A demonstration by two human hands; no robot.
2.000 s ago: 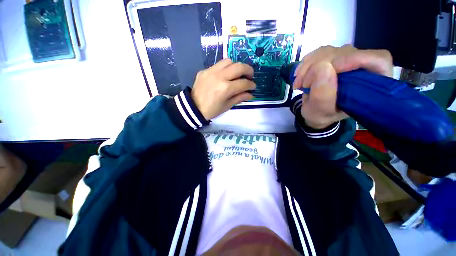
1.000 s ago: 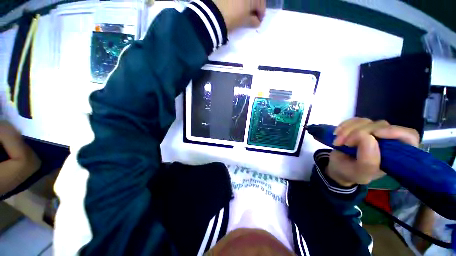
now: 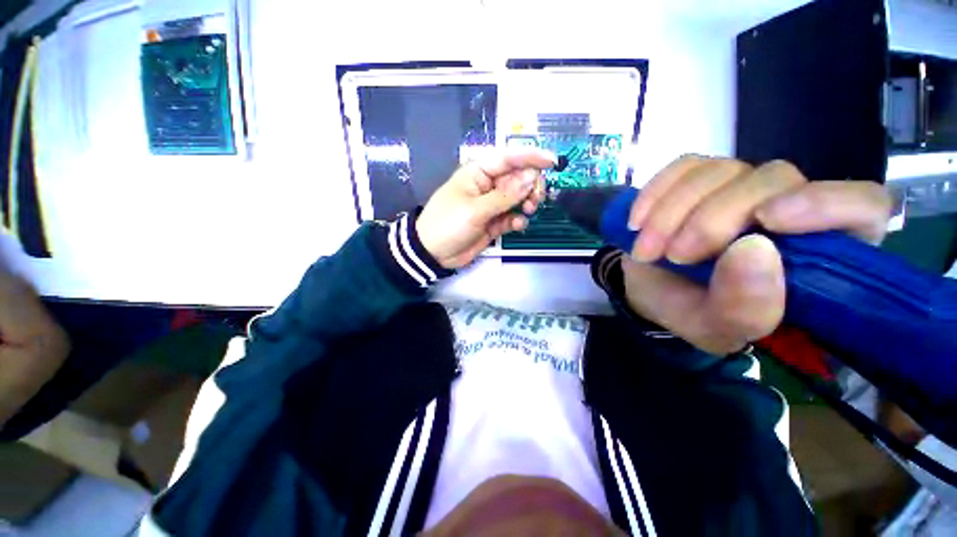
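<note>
My right hand [image 3: 724, 246] grips a thick blue electric screwdriver [image 3: 871, 299], its black nose pointing left over the board. My left hand [image 3: 481, 210] is beside the nose, thumb and index fingertips together; whether a screw is between them is too small to tell. Below both hands, the green circuit board [image 3: 593, 163] lies in the right section of a pale device frame [image 3: 352, 136]. A glossy dark panel [image 3: 404, 131] fills the left section. The hands cover the board's lower left and right edge.
Another green board [image 3: 189, 94] in a pale frame lies at the left on the white tabletop [image 3: 283, 199]. A black-faced unit [image 3: 808, 94] stands at the right, beside a pale box with metal parts [image 3: 908, 110]. Another person's arm [image 3: 26, 346] shows at the left edge.
My left hand has come back from the far table edge to over the board. The screwdriver nose has moved from the frame's right side to above the board. The view has shifted.
</note>
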